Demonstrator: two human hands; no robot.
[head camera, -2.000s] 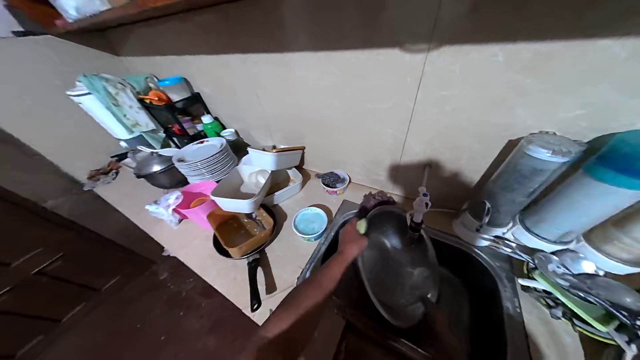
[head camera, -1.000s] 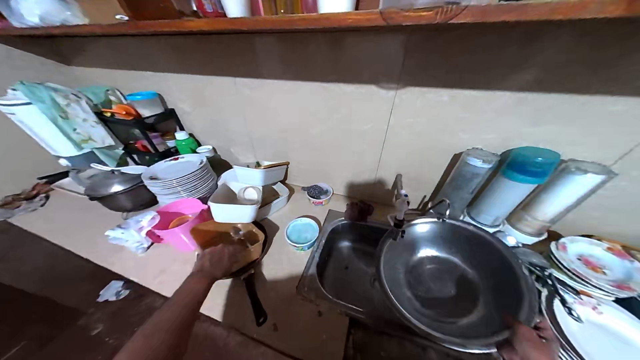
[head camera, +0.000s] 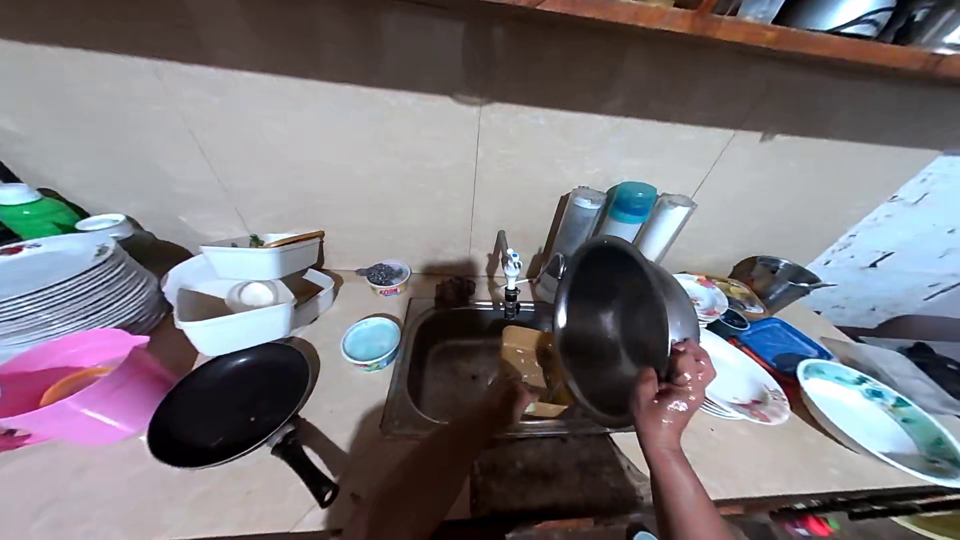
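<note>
Wet and gripping the rim, my right hand (head camera: 675, 390) holds a large metal basin (head camera: 615, 330) tilted on its side over the right part of the sink (head camera: 450, 367). My left hand (head camera: 510, 397) holds a brown rectangular plastic container (head camera: 525, 356) low in the sink, partly behind the basin. Behind them stands the faucet (head camera: 511, 274). On the counter at left lies a black frying pan (head camera: 232, 405), and a small tub with pale blue contents (head camera: 370, 342) sits beside the sink.
Left hold a stack of plates (head camera: 75, 292), a pink container (head camera: 90, 382) and white containers (head camera: 236, 319). Right of the sink are floral plates (head camera: 742, 379), a blue lid (head camera: 784, 345) and an oval dish (head camera: 877, 420). Tall canisters (head camera: 630, 206) stand behind; a wooden shelf (head camera: 750, 34) hangs above.
My left hand has moved the brown container from the frying pan into the sink. The basin, earlier facing up at the sink's right, is now tipped on its side. The view has swung right.
</note>
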